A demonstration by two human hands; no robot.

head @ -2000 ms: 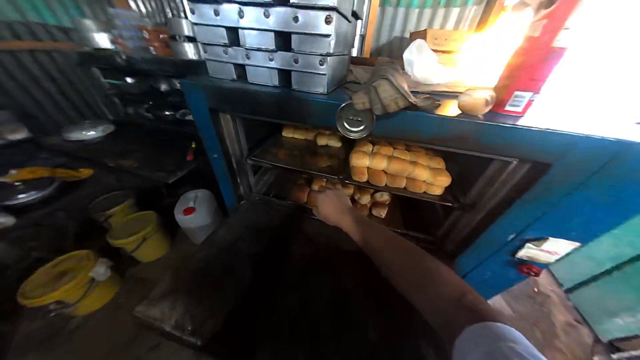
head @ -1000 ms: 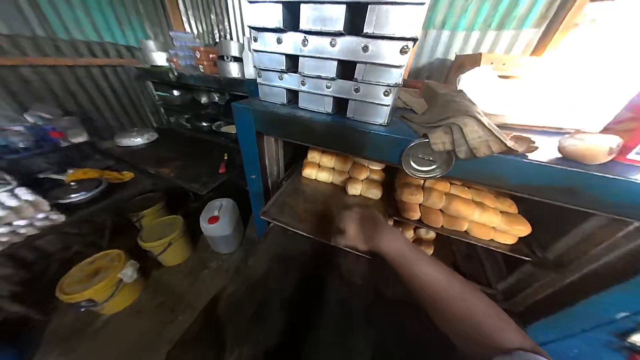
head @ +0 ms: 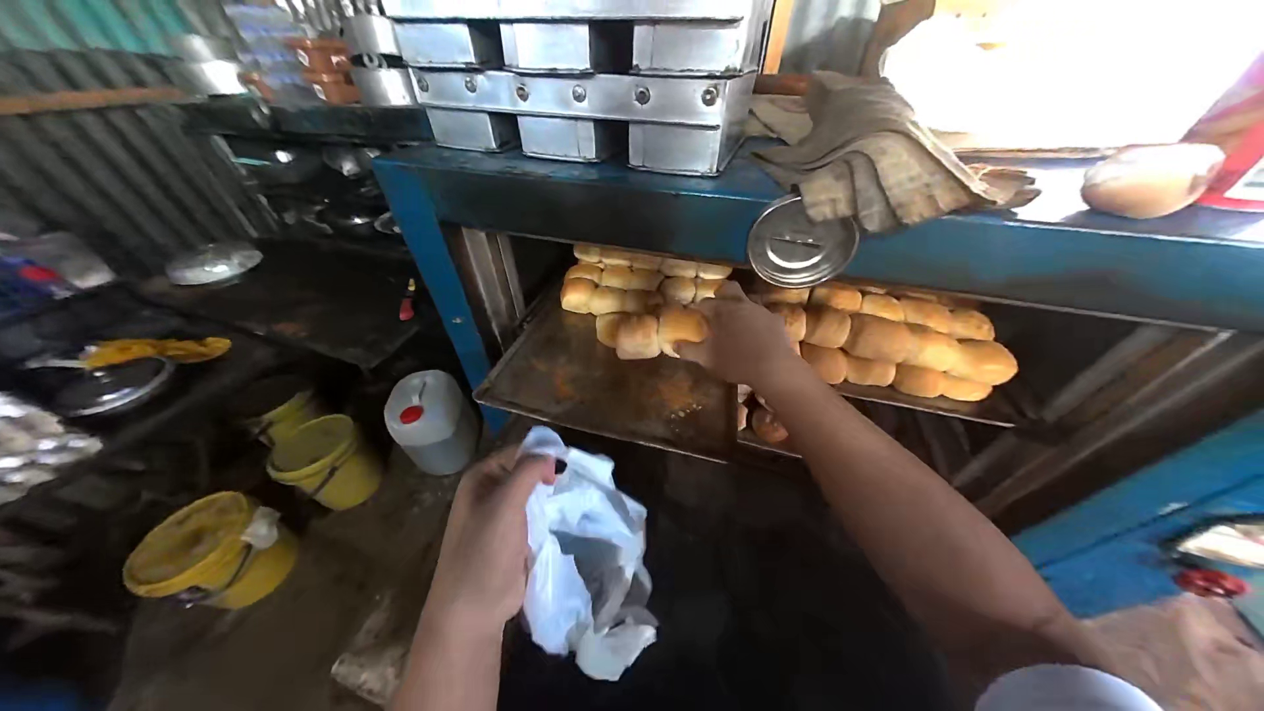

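Note:
My left hand (head: 497,513) grips the rim of a white plastic bag (head: 585,553), which hangs crumpled below the front of the rack. My right hand (head: 736,336) reaches over the upper metal baking tray (head: 612,390), its fingers closed round the end of a short row of bread rolls (head: 642,331). More joined rolls (head: 632,281) lie behind it at the back of that tray. To the right of my wrist, a tray holds several rows of golden rolls (head: 889,341). Part of a lower tray with rolls (head: 765,423) shows beneath.
Stacked metal bread tins (head: 583,96), a brown cloth (head: 859,148) and a round metal lid (head: 802,242) are on or at the blue frame's top edge (head: 592,202). Yellow buckets (head: 212,553) and a white jerrycan (head: 430,420) stand on the floor at left.
My left hand has come into view with the white bag. My right hand was over the lower tray two seconds ago; it is now at the rolls on the upper tray. The view has shifted.

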